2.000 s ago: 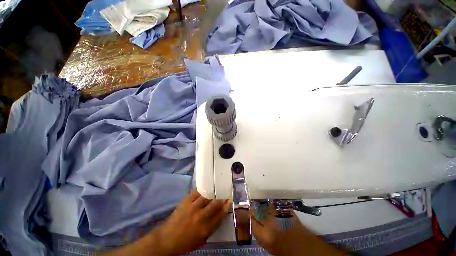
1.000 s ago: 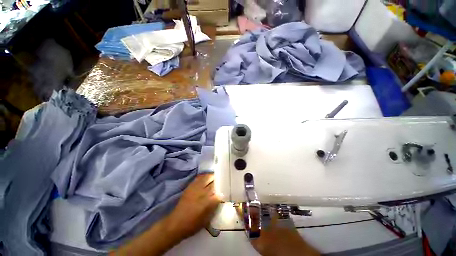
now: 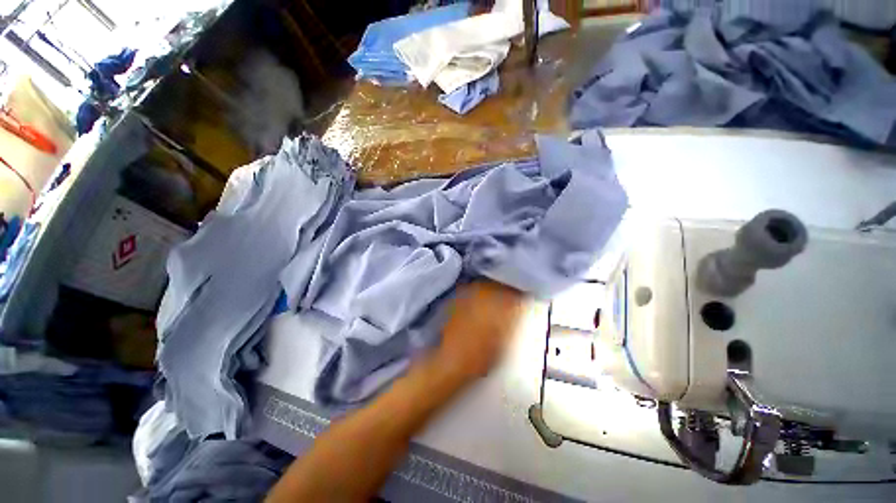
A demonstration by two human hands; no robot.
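My left hand [image 3: 481, 329] is blurred at the right edge of the loose blue-grey garment piece [image 3: 393, 265], left of the needle area. Its fingers are partly hidden by a raised part of the cloth, so I cannot tell whether they grip it. The white sewing machine head [image 3: 658, 314] is at the right, with its grey knob [image 3: 752, 253] on top. The presser foot and needle area [image 3: 707, 437] shows below the head's left end, with no cloth seen on the metal plate [image 3: 575, 344]. My right hand is not in view.
A stack of blue-grey cut panels [image 3: 246, 275] hangs over the table's left edge. Behind are a plastic-wrapped brown board [image 3: 432, 133], folded white and blue cloths [image 3: 457, 49] and a blue-grey heap [image 3: 727, 74]. A printed ruler strip [image 3: 442, 476] runs along the front edge.
The view has turned left. My left hand has moved away from the needle area onto the garment piece, whose right part is now shifted and lifted. My right hand has left the picture.
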